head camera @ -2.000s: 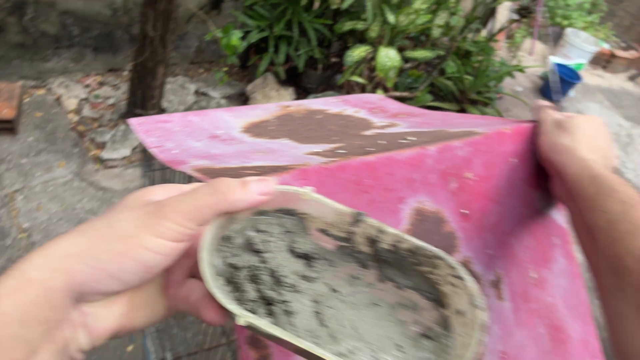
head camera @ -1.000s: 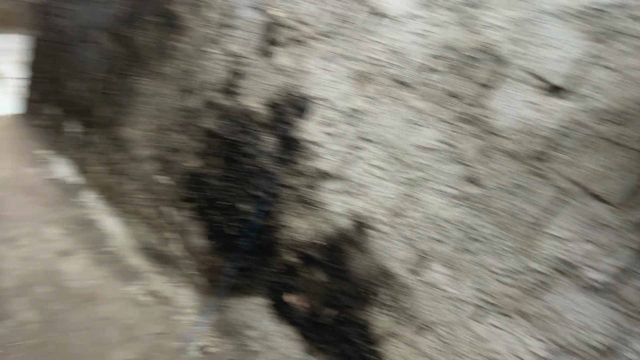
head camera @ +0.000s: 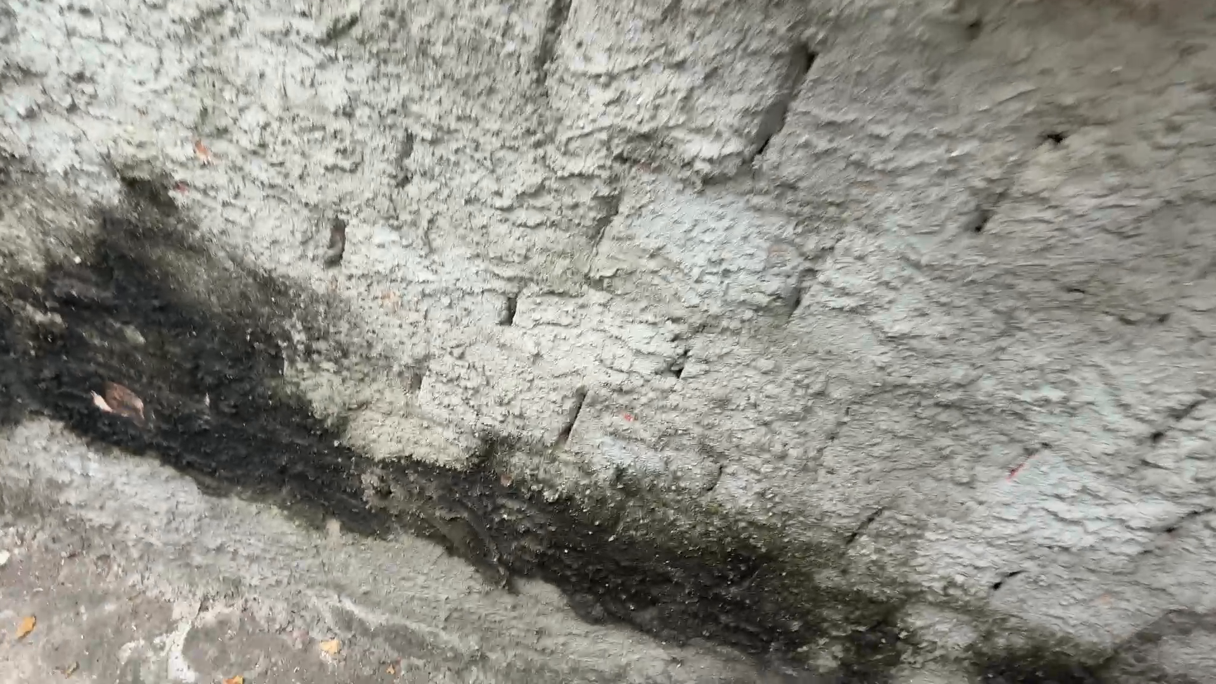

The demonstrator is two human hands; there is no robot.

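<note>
A rough grey mortar-covered wall (head camera: 665, 266) fills most of the head view, with narrow dark gaps and cracks running across its surface. Along its foot runs a black, damp-looking stained band (head camera: 247, 380), greenish at its upper edge towards the right. Neither my left hand nor my right hand is in the picture, so what they hold or touch cannot be seen.
Below the dark band lies a strip of grey concrete ground (head camera: 237, 570) at the lower left. A few small dry leaves (head camera: 330, 648) are scattered on it, and a brownish fragment (head camera: 123, 400) sits in the black band.
The view has swung away from the pink sheet, the plants and both hands to the wall. Two seconds ago my left hand held an oval tub of grey mortar and my right hand the sheet's edge.
</note>
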